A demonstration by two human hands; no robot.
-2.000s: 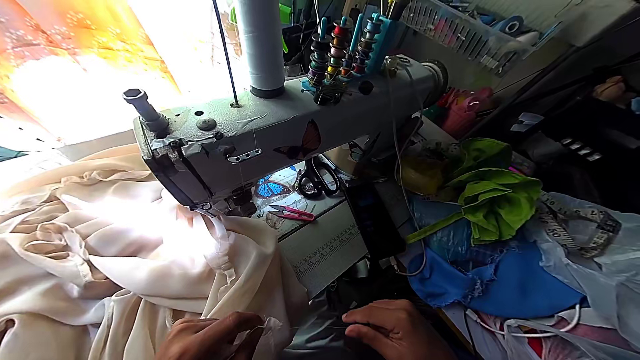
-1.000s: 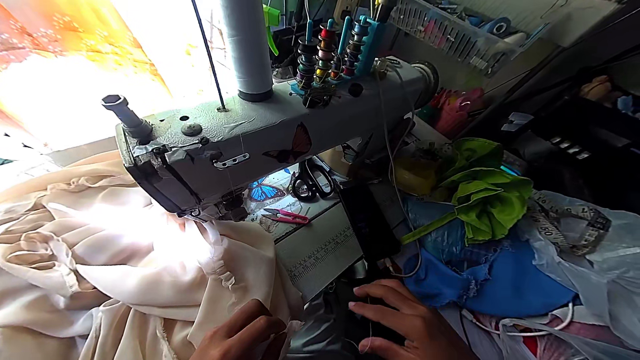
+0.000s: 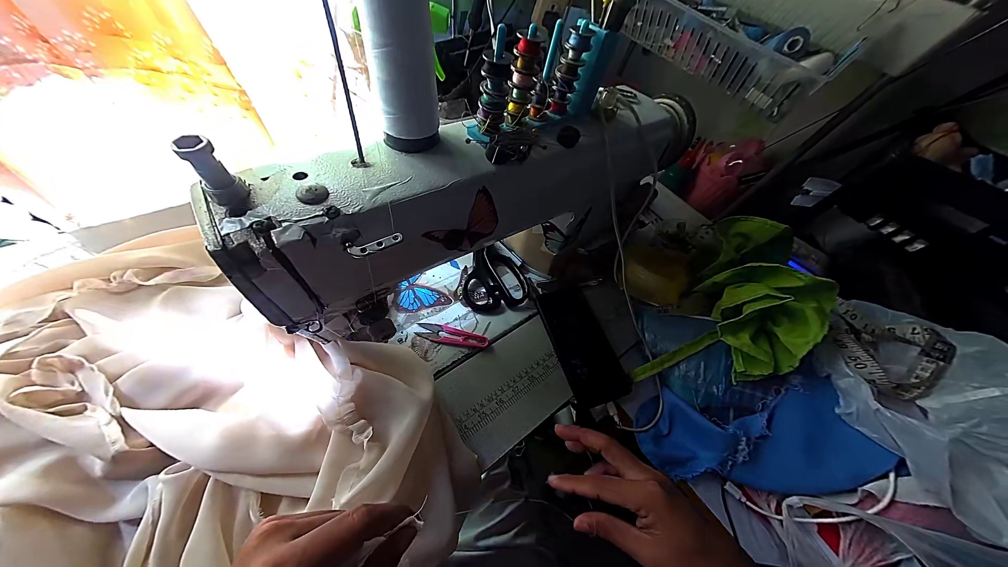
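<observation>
My left hand (image 3: 335,535) pinches the edge of the cream fabric (image 3: 260,441) at the bottom of the view, with a loose thread end by the fingertips. To its right, my right hand (image 3: 638,500) has its fingers spread; a fine thread runs near them, and whether they hold it I cannot tell. The cream fabric lies bunched under the needle area of a sewing machine (image 3: 394,189) and hangs over the front. Red thread snips (image 3: 453,336) and black-handled scissors (image 3: 494,283) rest on the machine bed (image 3: 512,394).
A black smartphone (image 3: 583,342) with a cable lies right of the bed. Farther right are a green fabric flower (image 3: 776,315), blue fabric (image 3: 811,441), a tape measure (image 3: 906,362) and a clear plastic bag (image 3: 976,409). Bobbins (image 3: 524,75) and a thread cone (image 3: 402,71) stand above.
My right hand's fingers have spread apart since the earliest frame. My left hand still holds the fabric edge low in the view.
</observation>
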